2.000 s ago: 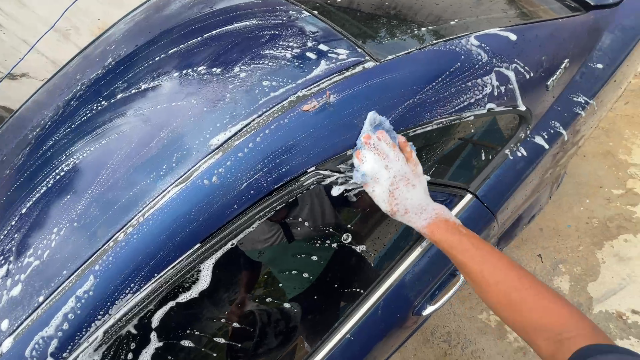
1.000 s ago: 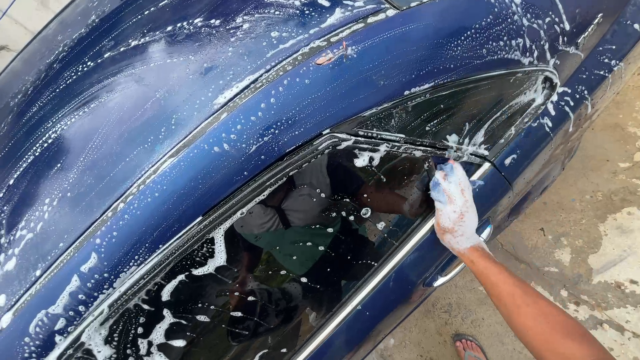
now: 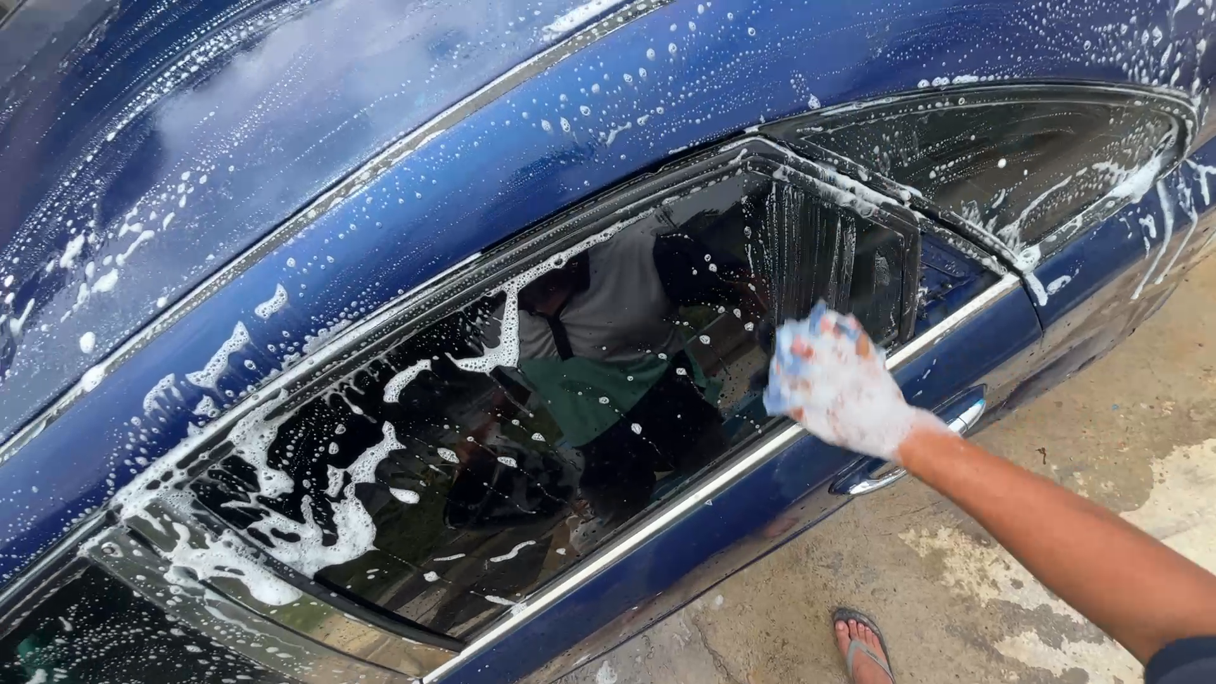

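Covered in white suds, my right hand (image 3: 850, 389) grips a blue sponge or cloth (image 3: 787, 366), pressed to the lower edge of the car's dark door window (image 3: 608, 380). Thin streaks of foam run down the glass just above it. Thicker foam (image 3: 332, 522) lies over the left part of the window and its frame. The blue roof (image 3: 285, 114) carries rows of suds and droplets. At the right, the smaller quarter window (image 3: 1007, 152) has foam along its lower edge. My left hand is out of the frame.
The chrome door handle (image 3: 964, 423) sits just below my wrist. A bright trim strip (image 3: 655, 518) runs under the window. A foot in a flip-flop (image 3: 863, 651) stands on stained concrete (image 3: 760, 617) beside the car.
My right hand has moved from the quarter window's front corner down and back onto the door window, still holding the blue thing. Streaks now show on that glass. The view has moved closer.
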